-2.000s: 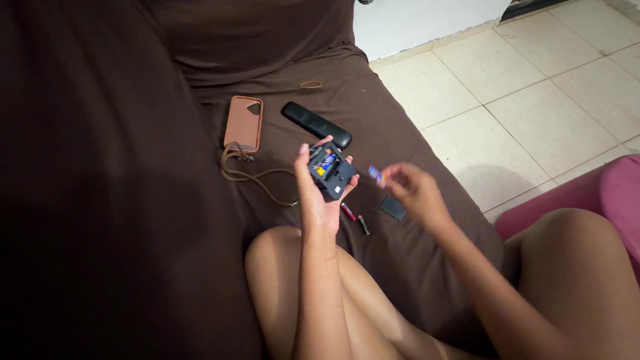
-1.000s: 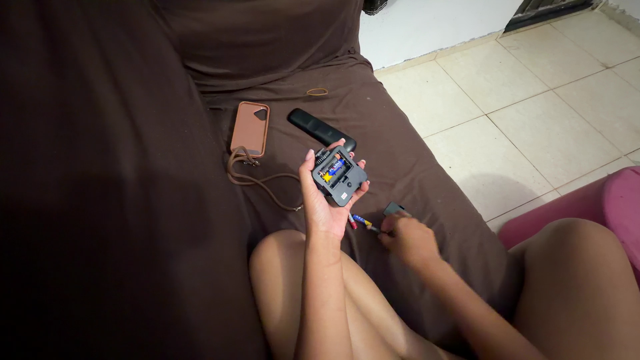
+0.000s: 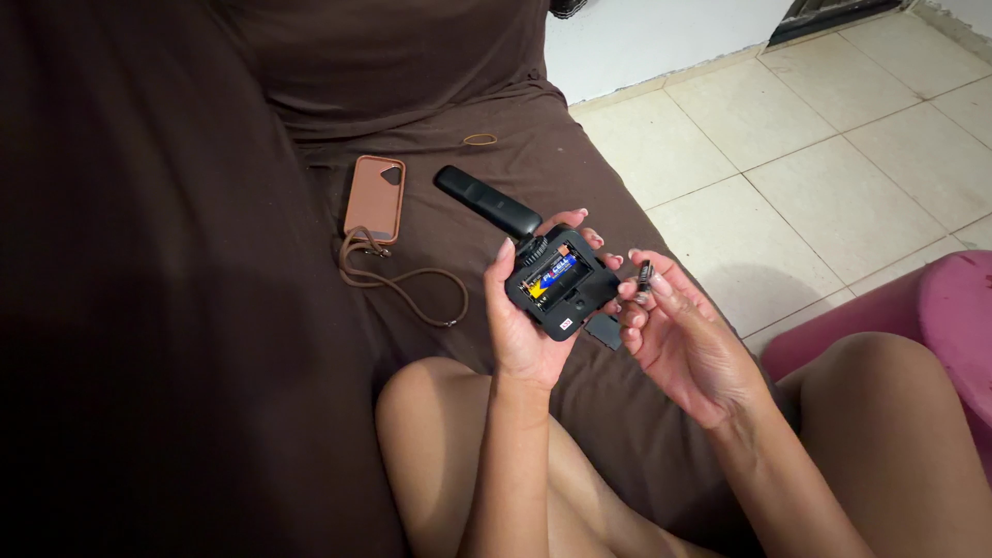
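Observation:
My left hand (image 3: 527, 325) holds a small black battery-powered device (image 3: 570, 308) with its battery bay facing up. Inside the bay lies a blue and yellow Pkcell battery (image 3: 554, 276), with an unfilled slot beside it. My right hand (image 3: 690, 349) pinches a small dark battery (image 3: 644, 277) between thumb and fingers, just right of the device. A flat dark cover (image 3: 604, 331) rests on the brown cloth below the device, between the two hands. A black elongated handle or remote (image 3: 487, 200) reaches up and left from behind the device; whether they are joined I cannot tell.
On the brown sofa cover (image 3: 434, 124) lie a pinkish-brown phone case (image 3: 375, 198) with a cord strap (image 3: 407, 277) and a thin elastic band (image 3: 480, 139). A pink rounded object (image 3: 860, 302) stands at the right, on the tiled floor (image 3: 775, 186).
My right hand was low over the cloth by the loose batteries; it has risen beside the device and now holds a dark battery. Two seconds ago it held a blue one.

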